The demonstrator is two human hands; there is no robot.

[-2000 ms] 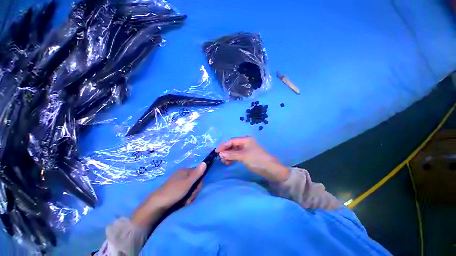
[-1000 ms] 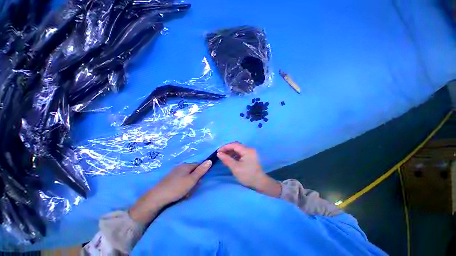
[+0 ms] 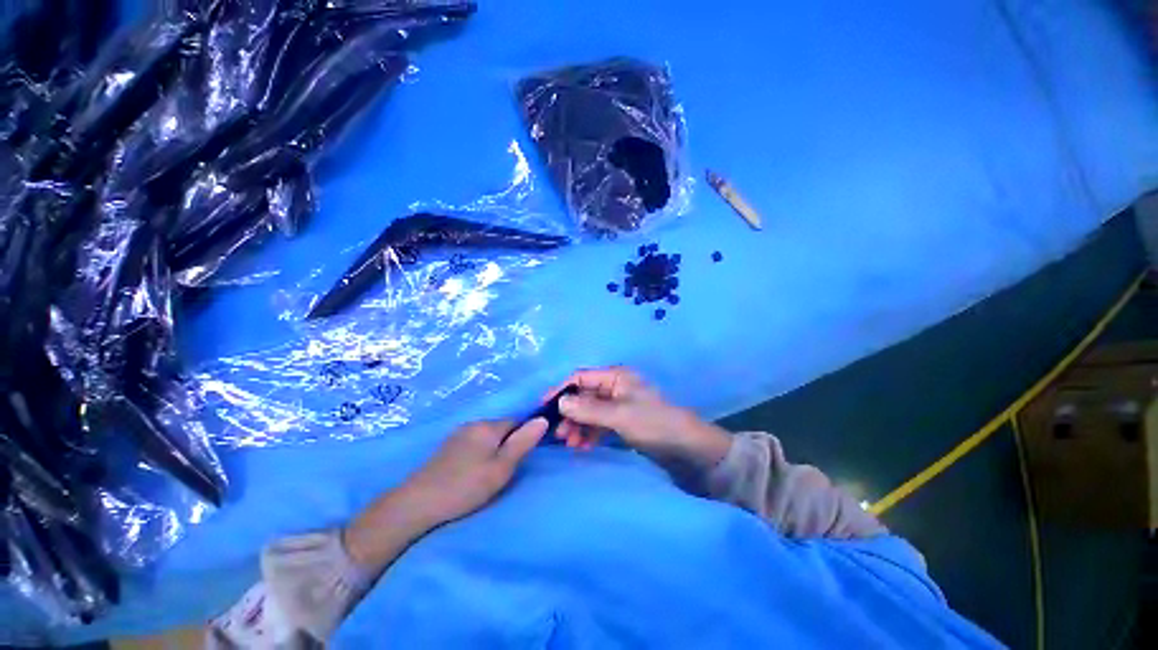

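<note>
My left hand point(image 3: 476, 460) grips a black moulded part point(image 3: 527, 429) close to my front; most of the part is hidden by the hand. My right hand point(image 3: 622, 409) pinches the upper end of the same part, its fingertips touching the left thumb area. Whether a small plug is between the fingers cannot be told. A loose cluster of small black plugs point(image 3: 653, 277) lies beyond the right hand. A bag of plugs point(image 3: 607, 146) lies behind it, its open mouth showing dark contents. A bent black part point(image 3: 425, 234) lies on flat clear poly bags point(image 3: 419, 349).
A large pile of bagged parts point(image 3: 165, 191) covers the left of the blue table. A short tan stick point(image 3: 734, 201) lies right of the plug bag. The table edge runs along the right, with green floor, a yellow line point(image 3: 959, 457) and a brown carton point(image 3: 1098, 438) beyond.
The right fingers have closed further around the part's end, and the part is tilted differently between the hands. The view has shifted slightly. The table items keep their places.
</note>
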